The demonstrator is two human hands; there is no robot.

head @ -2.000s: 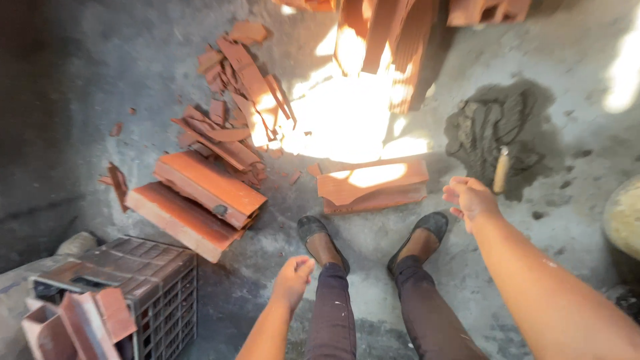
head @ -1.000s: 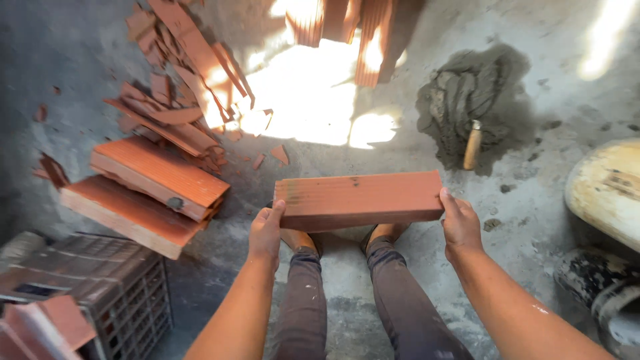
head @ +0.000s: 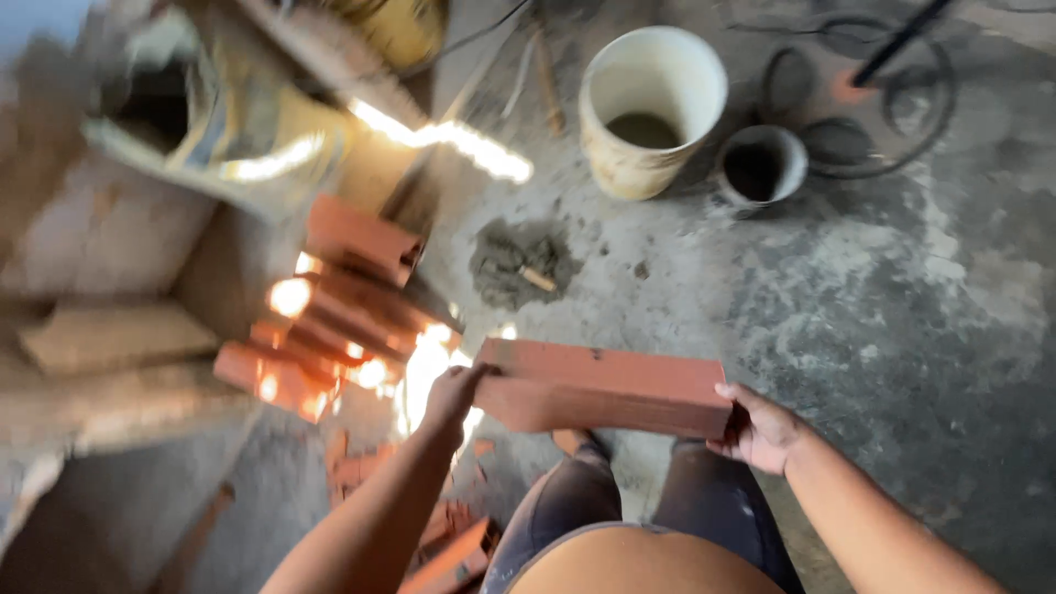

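A long reddish clay block (head: 602, 384) is held level in front of my legs, one end in each hand. My left hand (head: 455, 396) grips its left end, and my right hand (head: 755, 429) grips its right end, thumb on top and fingers at the end face. Beyond the block, on the concrete floor, lies a patch of wet mortar (head: 511, 256) with a wooden-handled tool (head: 538, 279) in it; the tool's working end is hidden. To the left stands a stack of similar clay blocks (head: 355, 289), partly in bright sunlight.
Broken clay pieces (head: 359, 466) and another block (head: 454, 561) lie at lower left. A white bucket (head: 652, 107) and a smaller container (head: 759, 165) stand at the back, beside a round metal frame (head: 858, 99). An open sack (head: 247, 124) is at upper left.
Both hands were empty two seconds ago, with a block on the floor before my feet; one second ago they held a block. The view has swung far round, bringing the buckets and stack into sight.
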